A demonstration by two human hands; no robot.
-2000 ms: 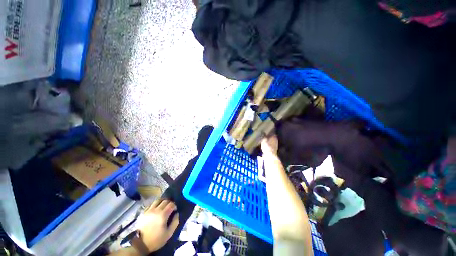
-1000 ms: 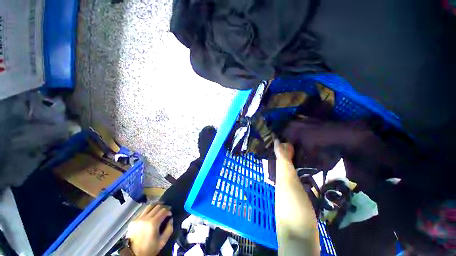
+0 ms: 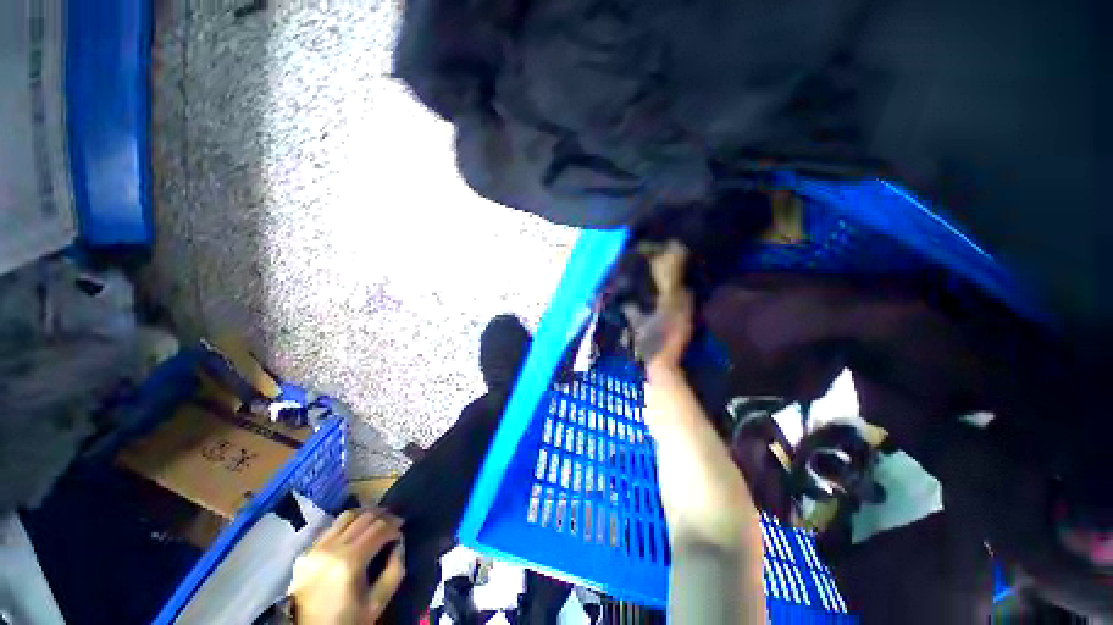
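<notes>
A blue slotted basket (image 3: 494, 458) stands in front of me. My right hand (image 3: 660, 305) is inside it near its far left corner, blurred, with dark cloth (image 3: 720, 232) against and around the fingers; its grip is unclear. Limp maroon-brown cloth (image 3: 793, 324) fills the basket's right part. White and black pieces (image 3: 897, 488) lie bunched on the dark cloth. My left hand (image 3: 348, 564) is at the lower left, fingers bent, beside a white sheet-like thing (image 3: 250, 562); whether it holds anything is unclear.
A second blue basket (image 3: 320, 464) at the left holds a brown cardboard piece (image 3: 214, 458) and dark cloth. Black-and-white pieces (image 3: 488, 586) lie below the main basket. Bulky dark cloth (image 3: 586, 110) hangs over the basket's far side. A blue-edged white container (image 3: 110, 134) is at the upper left.
My right hand has moved up towards the basket's far left corner. The tan strips seen there earlier are largely gone from view, and dark cloth covers that spot. The view has shifted slightly.
</notes>
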